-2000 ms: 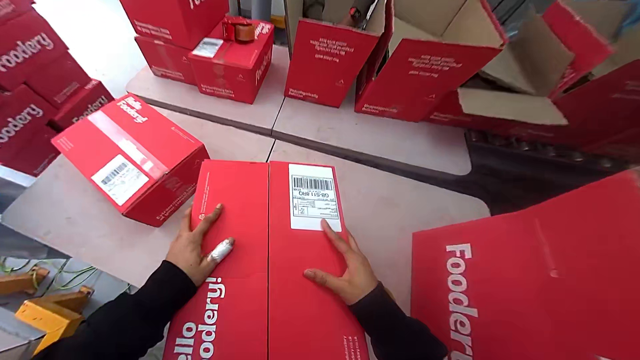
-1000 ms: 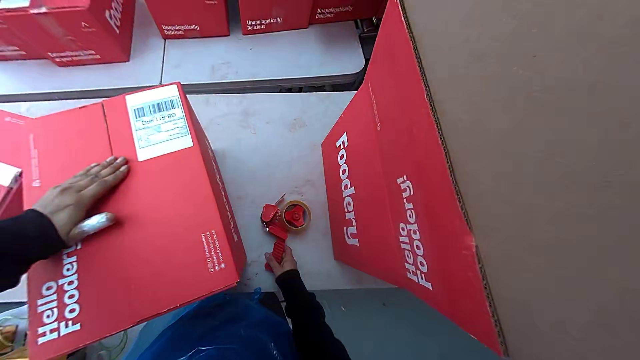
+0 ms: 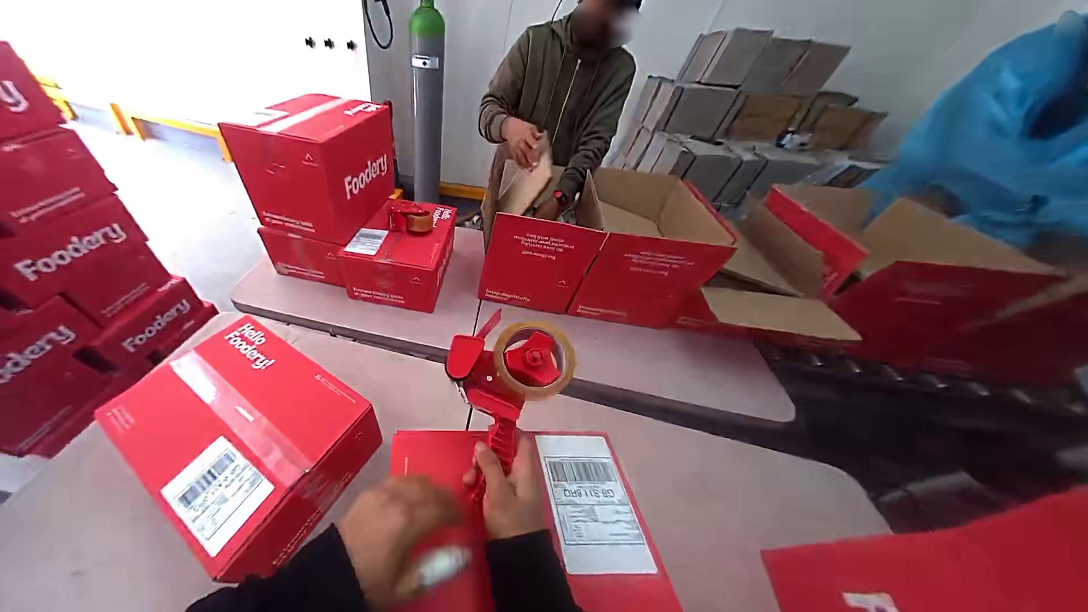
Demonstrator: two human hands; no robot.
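Note:
My right hand (image 3: pixel 507 489) is closed around the handle of a red tape gun (image 3: pixel 490 374), held upright over a red cardboard box (image 3: pixel 433 450). A roll of clear tape (image 3: pixel 561 382) sits on the gun. My left hand (image 3: pixel 399 531), blurred and with a white wrapping on one finger, is just left of it above the same box; its fingers look curled, but whether they hold anything is unclear. A white printed label (image 3: pixel 595 501) lies on the box's right flap. My hands partly hide the box top.
A taped red box (image 3: pixel 297 399) stands at left, near stacked boxes (image 3: pixel 76 246). Across the table, a person (image 3: pixel 565 93) handles cardboard in open boxes (image 3: pixel 544 263). Another tape gun (image 3: pixel 410 218) rests on a small box. A conveyor (image 3: pixel 935 382) and a large red box (image 3: pixel 952 552) are at right.
My right hand has lifted the tape gun from the table to above the labelled box. My left hand has left its flat place on the box top. The view has swung up.

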